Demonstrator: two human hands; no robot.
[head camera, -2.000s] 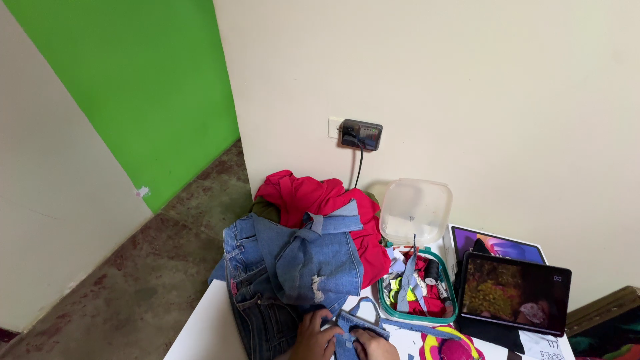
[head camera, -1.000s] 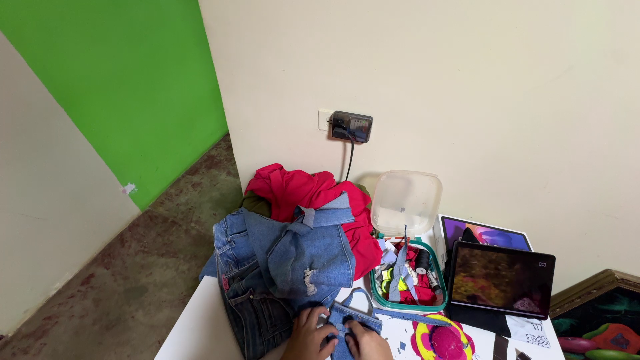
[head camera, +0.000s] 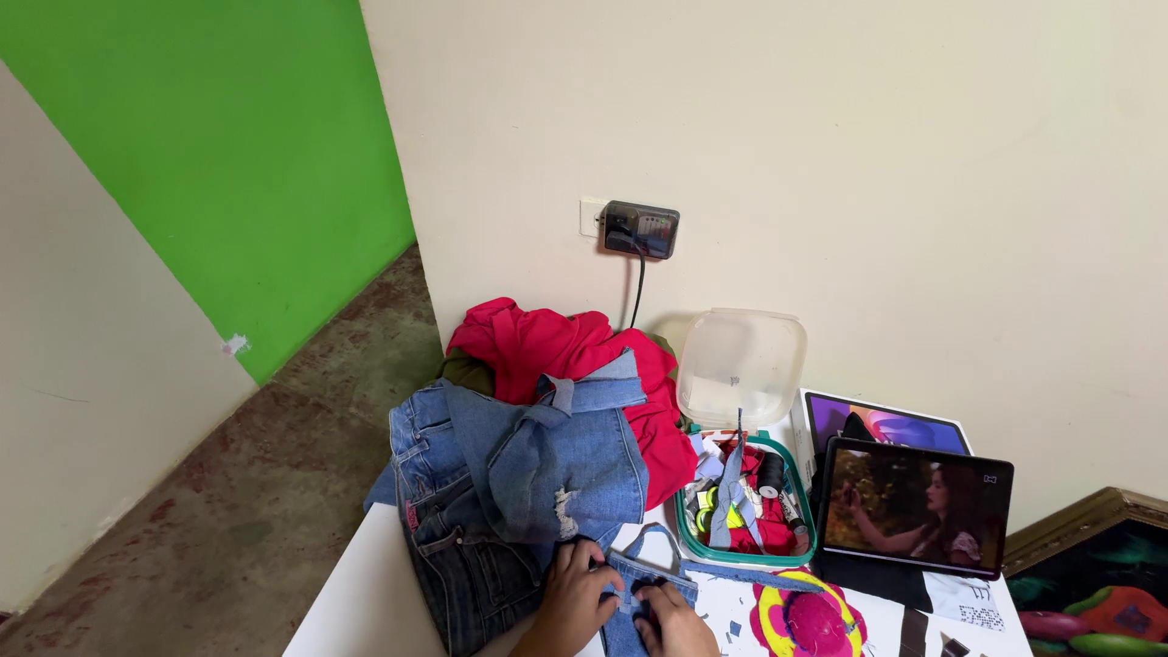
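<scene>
At the bottom centre, my left hand (head camera: 577, 593) lies with bent fingers on the left edge of a small blue denim piece (head camera: 625, 607). My right hand (head camera: 671, 620) presses its fingertips on the same piece, close to a seam. Whether either hand pinches the cloth is not clear. A narrow denim loop (head camera: 652, 531) sticks up behind the piece, and a long denim strip (head camera: 753, 576) runs off to the right. Folded jeans (head camera: 484, 584) and a ripped denim garment (head camera: 547, 465) are heaped just left of and behind my hands.
Red cloth (head camera: 538, 342) lies behind the denim. A green-rimmed sewing box (head camera: 744, 557) holds thread spools and scraps beside its clear lid (head camera: 744, 365). A tablet (head camera: 915, 506) leans at right, near a pink and yellow felt flower (head camera: 812, 620). A black plug adapter (head camera: 641, 230) hangs on the wall.
Both hands have shifted slightly on the denim piece, with my right hand's fingers now near its seam. The picture on the tablet has changed.
</scene>
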